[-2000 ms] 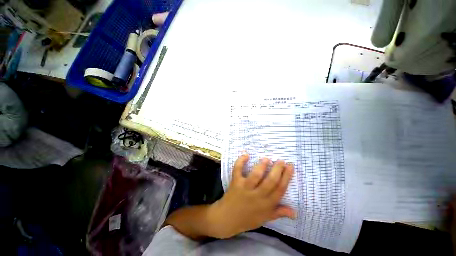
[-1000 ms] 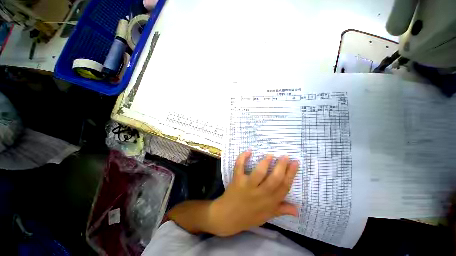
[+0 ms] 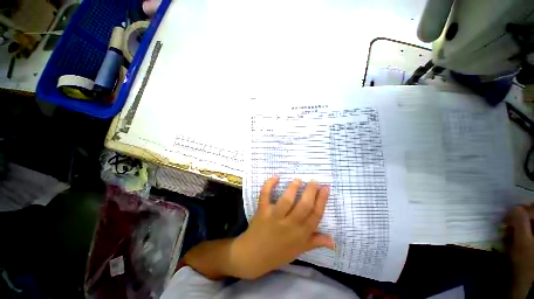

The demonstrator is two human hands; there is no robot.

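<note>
A white printed form point(image 3: 357, 193) with a dense ruled grid lies on the white table, its lower edge hanging over the front. My left hand point(image 3: 287, 225) lies flat on its lower left part, fingers spread, gripping nothing. A second white sheet point(image 3: 474, 169) with lines of print lies to the right, next to the form; it is blurred. My right hand point(image 3: 520, 233) is at the right edge of the picture, cut off and blurred, by the sheet's lower right corner. Whether it holds anything cannot be told.
A sewing machine head point(image 3: 480, 41) stands at upper right, with purple fabric point(image 3: 486, 84) behind the papers. Black-handled shears point(image 3: 523, 122) lie at the right edge. A blue basket point(image 3: 50, 87) with tape and thread is at upper left. A maroon bin point(image 3: 108, 233) stands below the table.
The view has shifted, so the basket and papers sit further left. The shears and more of my right hand now show at the right. My left hand stays flat on the form.
</note>
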